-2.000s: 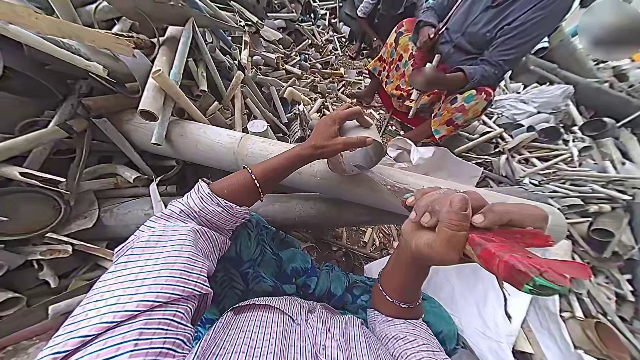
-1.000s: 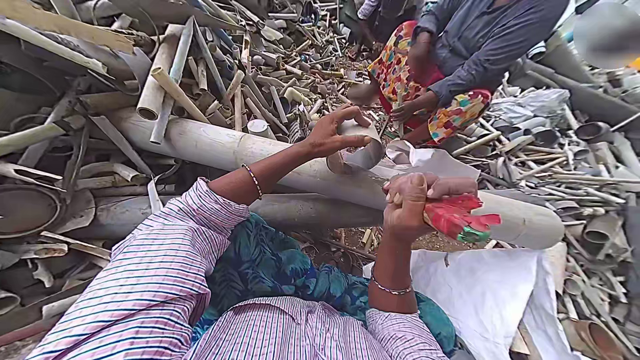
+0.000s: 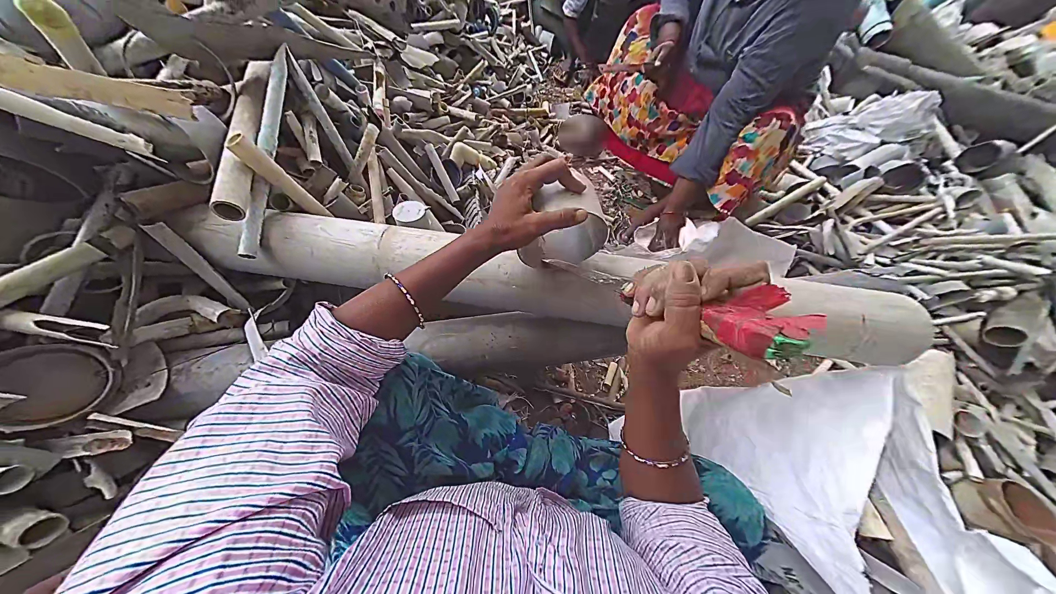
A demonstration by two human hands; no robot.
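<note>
My left hand (image 3: 535, 202) grips a short grey plastic pipe piece (image 3: 565, 223), its thumb and fingers spread around the upper part. The piece rests tilted on a long, thick, pale pipe (image 3: 396, 252) that lies across in front of me. My right hand (image 3: 672, 309) is closed around a tool handle, to the right of the piece. Torn red and green wrapping (image 3: 755, 322) sticks out on the right side of that fist. A thin, blurred edge, perhaps a blade, shows between the fist and the piece; its shape is hard to tell.
Scrap pipes and offcuts (image 3: 445, 165) are heaped all around. A second thick pipe (image 3: 520, 338) lies nearer my lap. White sheeting (image 3: 800, 445) spreads at lower right. Across the long pipe another person (image 3: 726, 107) crouches, one hand near the ground, the other holding a tool.
My right hand has moved left, closer to the pipe piece, with the wrapped handle in it. My left hand stays on the piece. The other person has lowered one hand toward the ground.
</note>
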